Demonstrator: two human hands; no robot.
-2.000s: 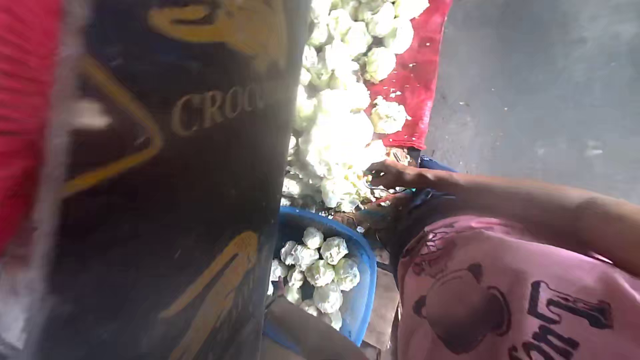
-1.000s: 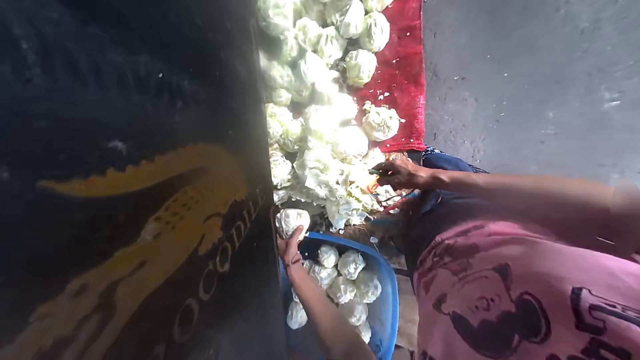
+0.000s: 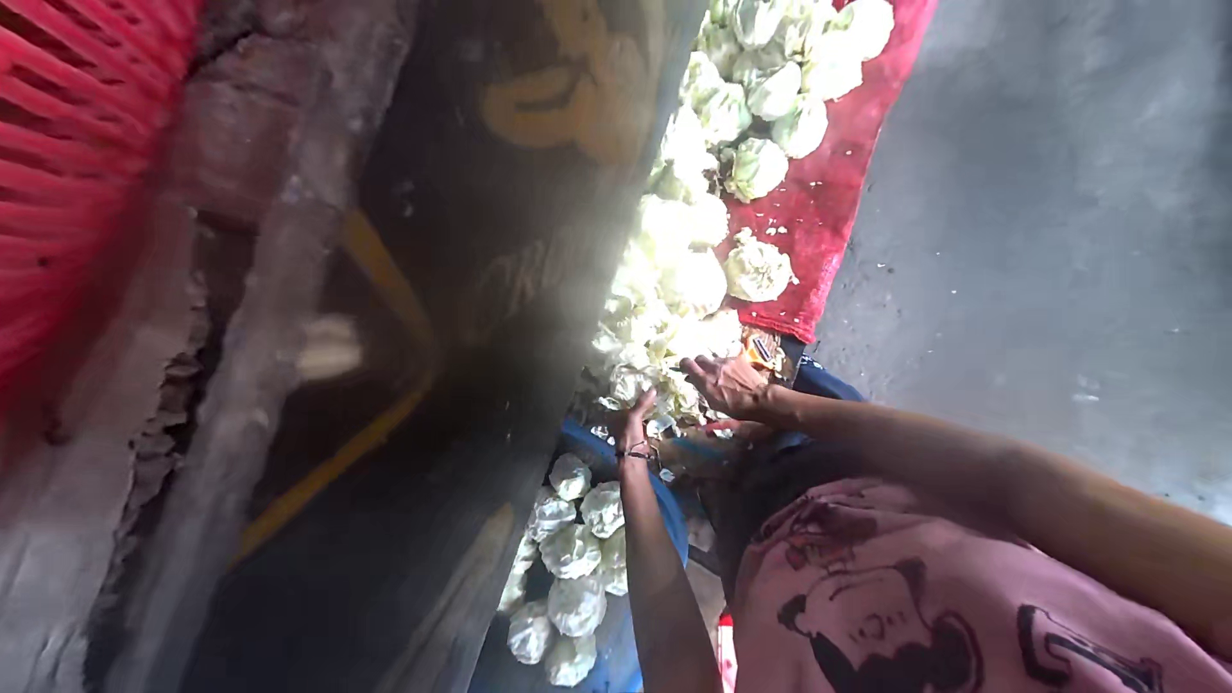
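Observation:
Pale cabbage heads (image 3: 693, 279) lie in a long heap, washed out by bright light. My left hand (image 3: 630, 423) is at the heap's near end against a leafy cabbage (image 3: 630, 383); whether its fingers grip it is not clear. Just to the right, my right hand (image 3: 727, 387) is palm-side visible, fingers spread, with nothing seen in it. An orange and black object (image 3: 760, 351), perhaps a cutter, is beside its wrist. More cabbages (image 3: 571, 551) fill a blue plastic tub (image 3: 669, 510) below my left hand; my left forearm covers part of it.
A dark panel (image 3: 404, 462) with yellow markings borders the heap and tub on the left. Beyond it are a cracked ledge (image 3: 279, 241) and a red plastic basket (image 3: 77, 144). Red cloth (image 3: 828, 212) lies under the heap's right side, beside grey floor (image 3: 1039, 241).
My left hand has moved from above the tub's edge, where it held a cabbage, to the heap. My right hand's fingers have spread. The view has shifted.

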